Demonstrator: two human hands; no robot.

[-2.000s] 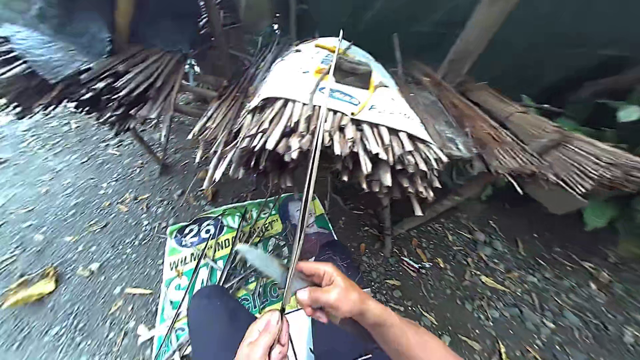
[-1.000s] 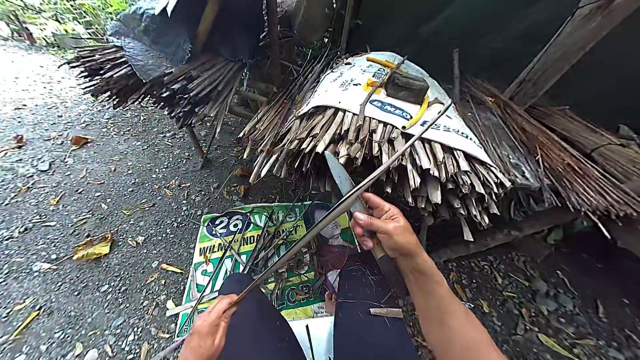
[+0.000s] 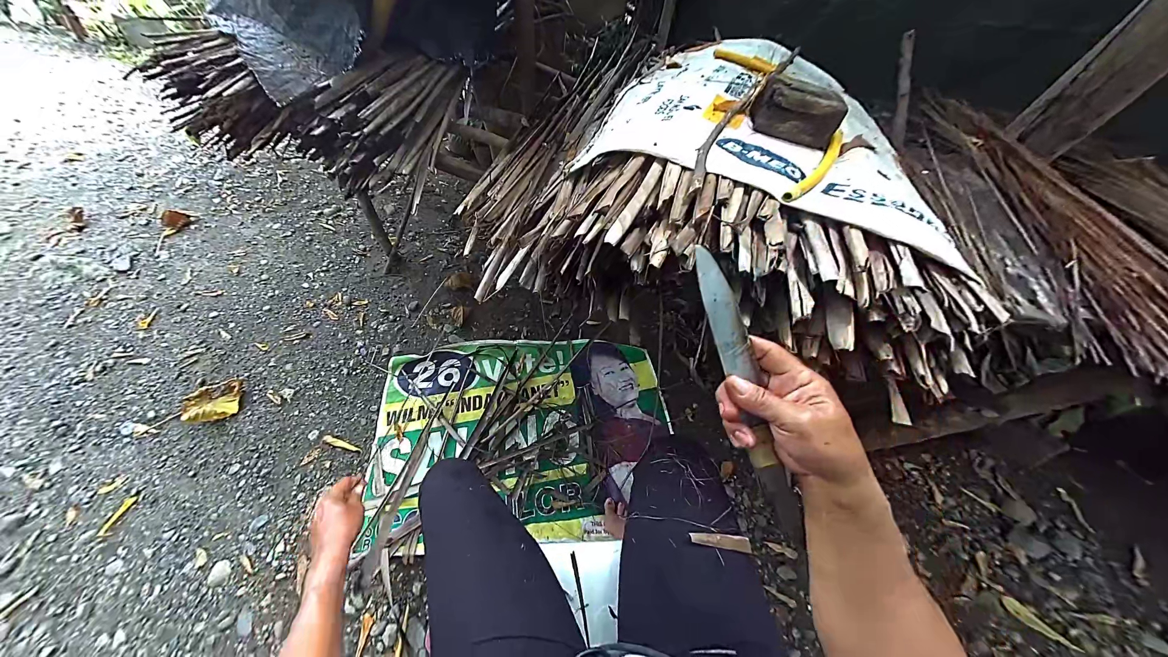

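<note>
My right hand (image 3: 792, 412) grips a knife by its handle, and the wide, dull metal blade (image 3: 721, 306) points up and slightly left in front of the stacked stalks. My left hand (image 3: 336, 518) is low on the left, at the left edge of a printed tarpaulin poster (image 3: 538, 529) on the ground. Its fingers are mostly turned away, and whether they hold anything cannot be seen. Thin dark strips (image 3: 493, 424) lie loosely across the poster and past its left edge. A short pale sliver (image 3: 721, 542) rests on my right trouser leg.
A big pile of dry split stalks (image 3: 639, 210) lies ahead under a white printed sack (image 3: 675, 109), weighted by a wooden block (image 3: 798, 109). Another stalk bundle (image 3: 365, 119) is at upper left, with reddish thin sticks (image 3: 1077, 237) at right. Gravel (image 3: 201, 319) spreads left.
The long thin strip that stretched between my hands across the knife is gone from there. My left hand has moved left, to the poster's edge. The knife remains in my right hand.
</note>
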